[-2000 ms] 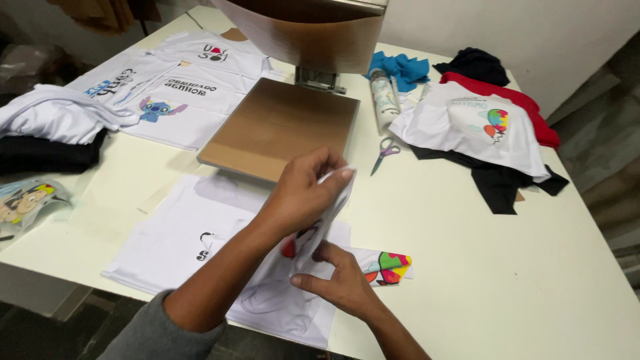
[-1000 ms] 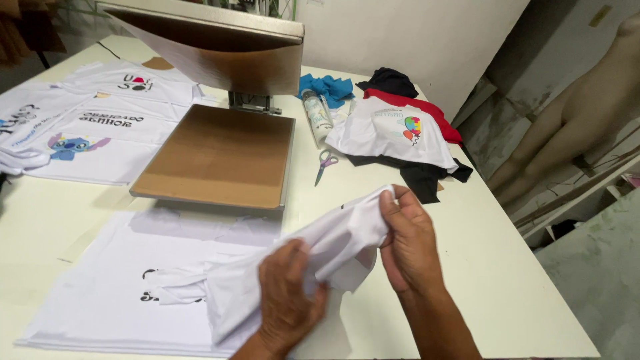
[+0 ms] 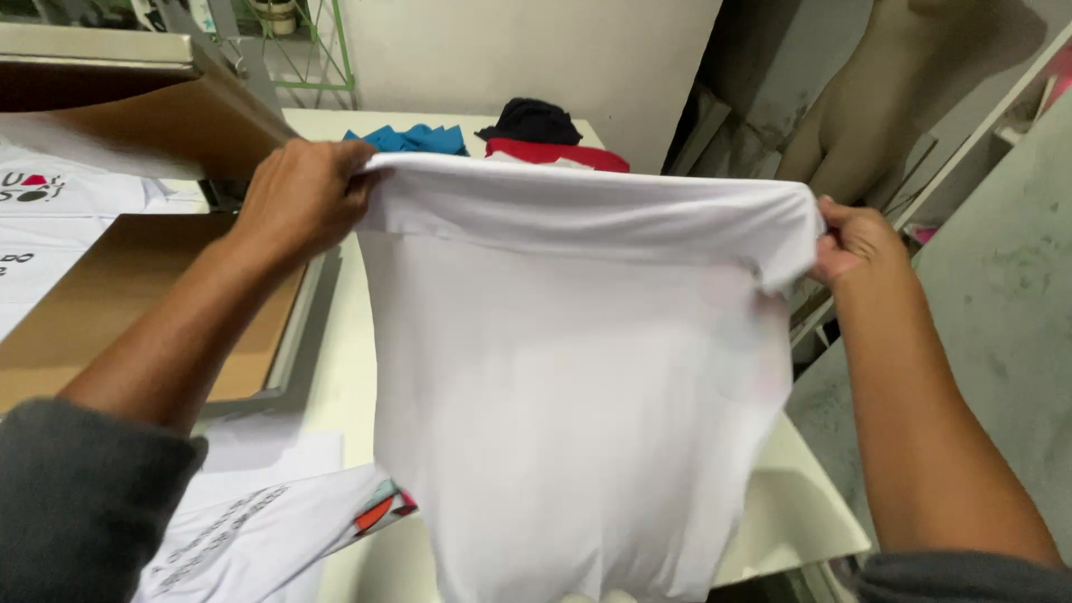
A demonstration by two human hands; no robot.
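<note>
A white shirt [image 3: 569, 377] hangs spread out between my hands, its top edge pulled nearly straight. My left hand [image 3: 306, 193] grips the upper left corner, above the lower platen of a heat press. The upper right corner is pinched by my right hand [image 3: 858, 239], out past the table's right side. A faint coloured print shows through the cloth at its right. Below my left forearm, another white garment [image 3: 251, 536] with dark lettering and a colourful print lies on the table, partly hidden by the held shirt.
To the left stands the heat press, its brown lower platen [image 3: 126, 293] under the raised upper plate [image 3: 126, 109]. Printed white shirts [image 3: 50, 218] lie beyond. Blue cloth [image 3: 410, 139], black cloth [image 3: 529, 122] and red cloth [image 3: 586, 155] sit at the table's back. A mannequin [image 3: 863, 109] stands right.
The white cloth, bunched between my hands a second ago, is now raised and stretched wide. My hands have moved apart and up. The view has shifted.
</note>
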